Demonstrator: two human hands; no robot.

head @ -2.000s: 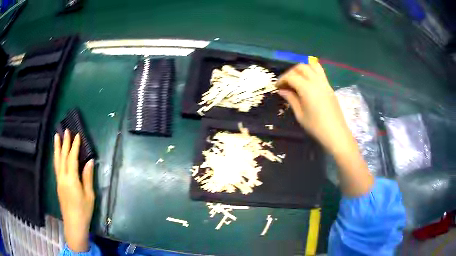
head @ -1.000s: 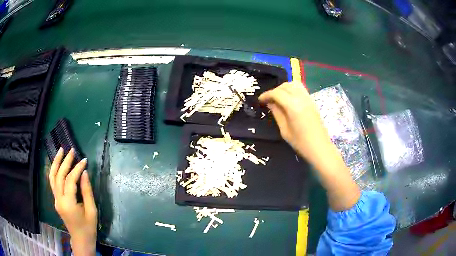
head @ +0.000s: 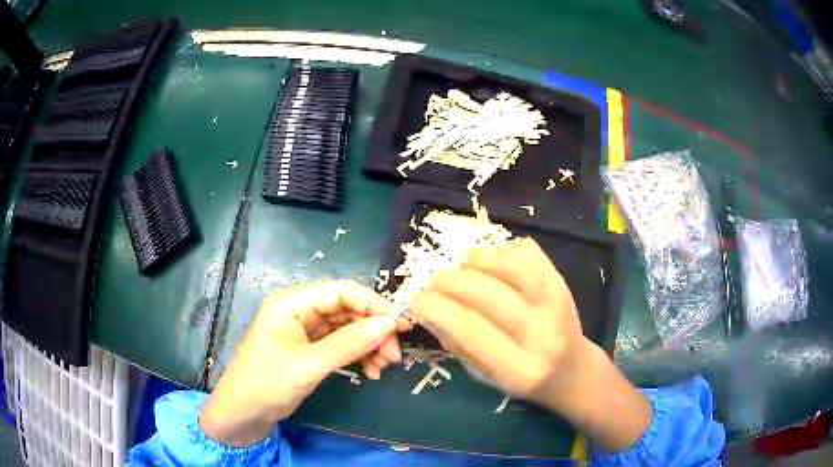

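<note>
My left hand (head: 301,351) and my right hand (head: 511,328) meet at the fingertips over the left front corner of the near black tray (head: 589,301). A tiny pale strip (head: 398,312) shows between the pinched fingertips, at my right hand's thumb and forefinger. Whether my left fingers hold a dark housing is hidden. Pale strips (head: 448,239) are heaped in the near tray, partly behind my right hand. Longer pale strips (head: 484,132) are heaped in the far black tray (head: 388,119).
Left of the trays are a housing row with a pale line (head: 320,137), a tilted black housing stack (head: 157,214) and a long compartment tray (head: 55,264). Plastic bags (head: 667,246) (head: 772,274) lie right. Loose strips lie around the trays; a white crate (head: 68,401) is below left.
My left hand has left the tilted black stack and moved right. My right hand has moved from the far tray down and left. Both now meet at the fingertips. The view has shifted.
</note>
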